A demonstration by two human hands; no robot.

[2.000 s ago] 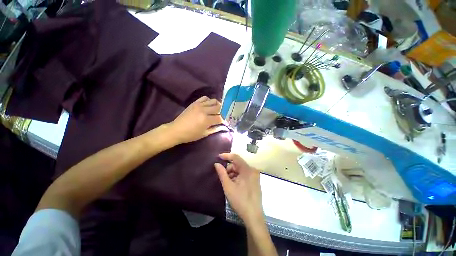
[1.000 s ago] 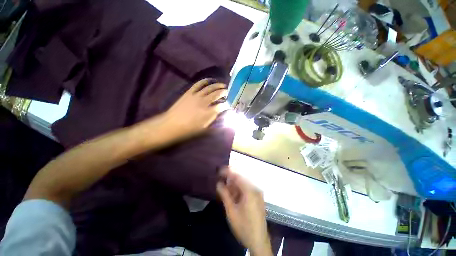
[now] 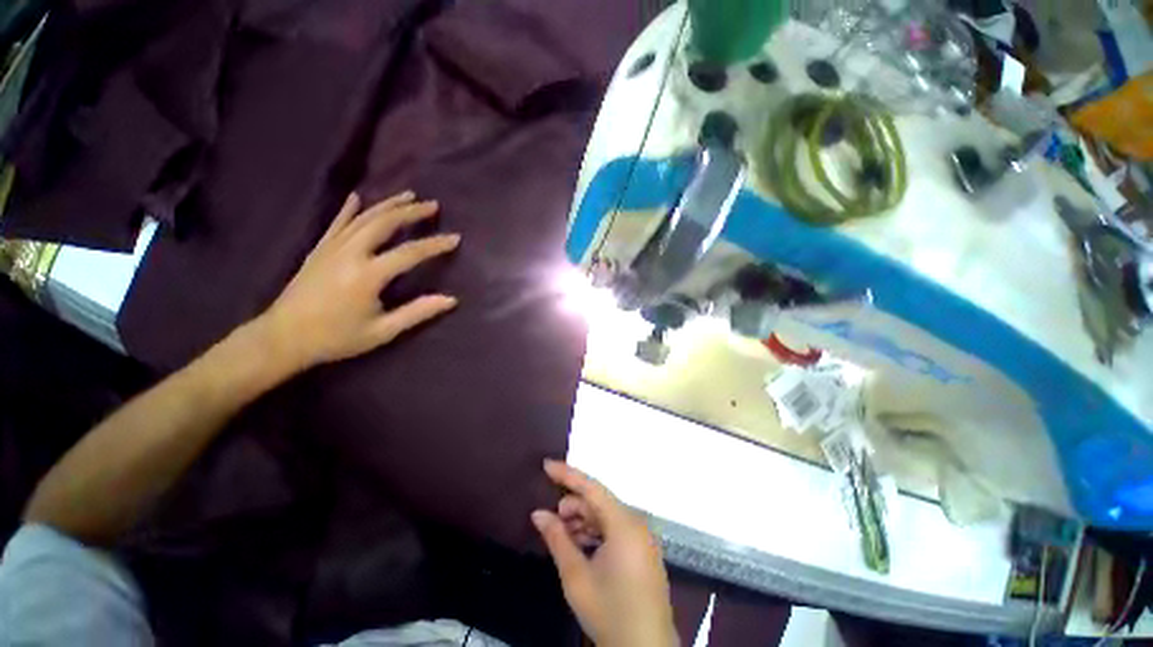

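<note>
Dark maroon cloth (image 3: 443,405) lies spread left of the needle, and its right edge runs under the bright lamp glare at the needle area (image 3: 588,291). The glare hides the presser foot. My left hand (image 3: 360,284) lies on the cloth with its fingers spread, holding nothing. My right hand (image 3: 601,544) is at the cloth's lower right edge, thumb and forefinger a little apart with the other fingers curled. Whether it pinches the cloth edge cannot be told. The white and blue sewing machine (image 3: 809,253) stands to the right.
White labels (image 3: 809,394), green-handled snips (image 3: 870,518) and a red band (image 3: 793,350) lie by the machine arm. Yellow-green rings (image 3: 837,158) and a green cone (image 3: 733,28) are at the top. The grey ruled table edge (image 3: 784,581) runs along the front.
My left hand has left the needle area, moved left and spread flat on the cloth. The cloth has shifted upward in view. My right hand has moved down along the cloth edge.
</note>
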